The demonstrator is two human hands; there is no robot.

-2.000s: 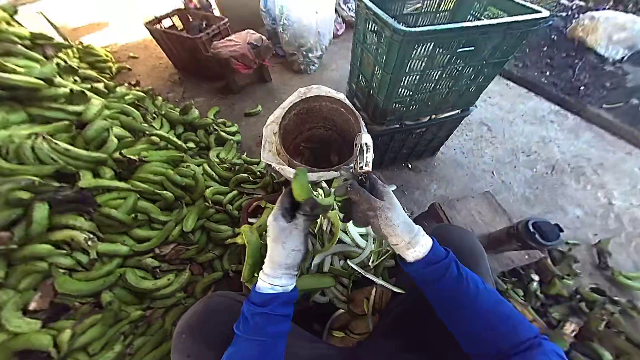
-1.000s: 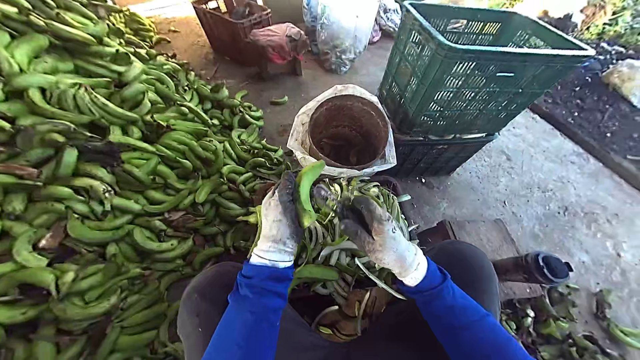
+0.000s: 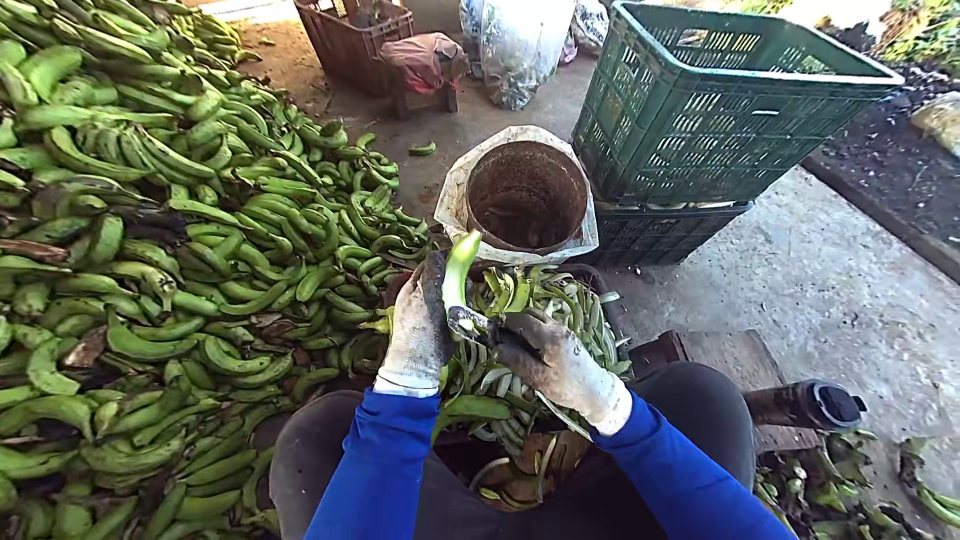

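Note:
Both hands wear white knit gloves with dark, stained fingers. My left hand holds a green plantain upright; a pale strip without skin runs along it. My right hand grips a small peeling tool, its head against the plantain's lower end and its handle mostly hidden by the fingers. Under the hands, green and pale peels fill a container between my knees. Just beyond them stands a round, rusty-brown bucket with a whitish sheet around its rim. The bucket's bottom is too dark to make out.
A large heap of green plantains covers the left side. A green plastic crate sits on a black crate at the right. A dark tumbler lies by my right knee. Behind are a brown crate and a filled clear bag.
The plantain in my left hand now shows a pale peeled strip, where one second ago its visible side was green. My right hand has come in to the plantain's lower end.

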